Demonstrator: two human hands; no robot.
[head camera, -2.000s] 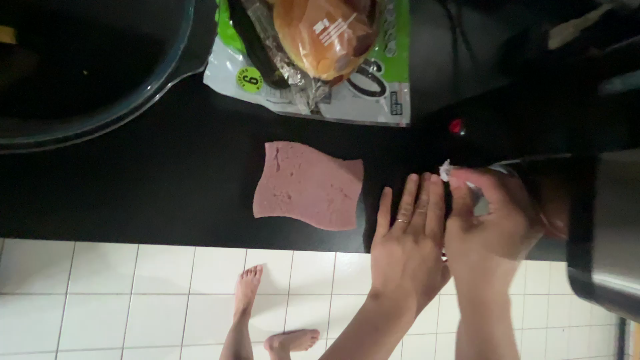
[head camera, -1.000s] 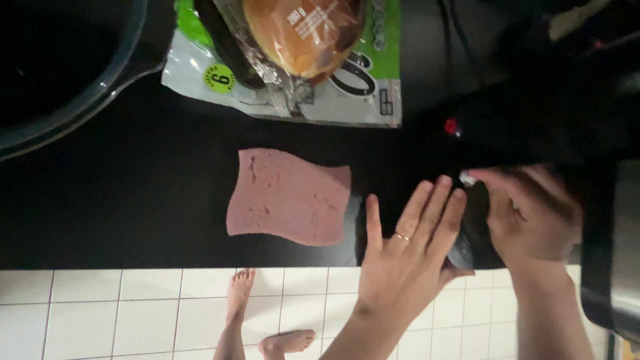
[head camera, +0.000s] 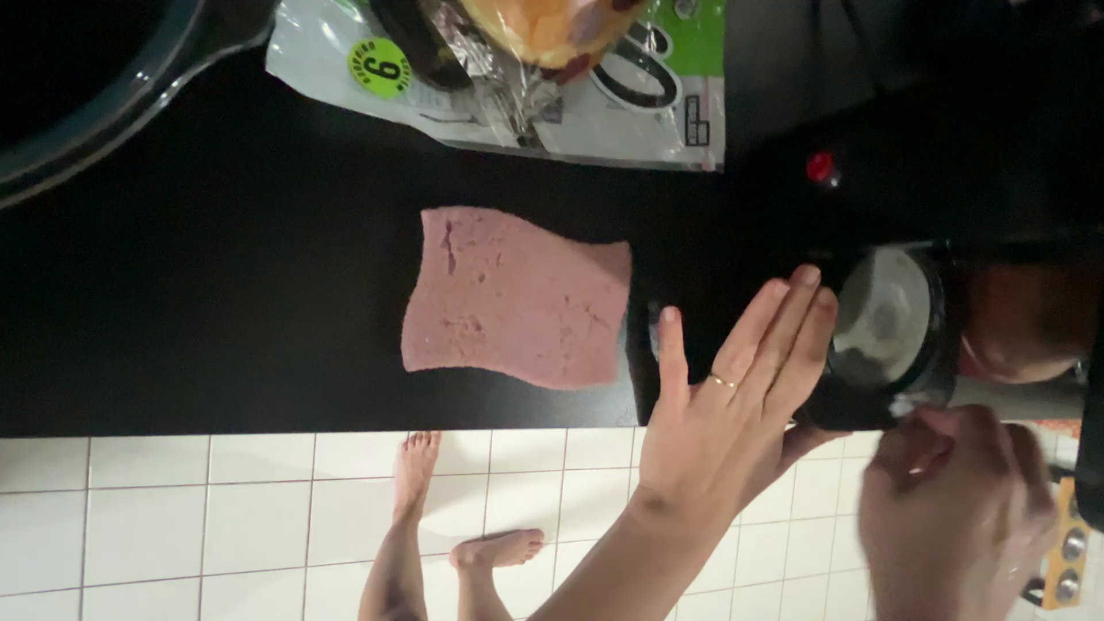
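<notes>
A thin pink sheet with a wavy outline and small pits lies flat on the black counter; whether it is sponge cloth or sliced meat, I cannot tell. To its right, my left hand is palm down with its fingers extended, a ring on one. Its fingertips reach the near side of a round, dark-rimmed thing with a pale, glossy inside. My right hand, blurred, is beyond the counter's front edge with its fingers closed around a small white scrap, at the lower rim of the round thing.
Packaged buns in clear film lie on a white and green bag. A large glass-rimmed vessel stands at upper left. A dark appliance with a red light is at upper right. Bare feet stand on the tiled floor.
My right hand has moved away from the left hand, down and to the right, past the counter's edge. The round pale thing, largely covered before, now shows. The view has shifted slightly.
</notes>
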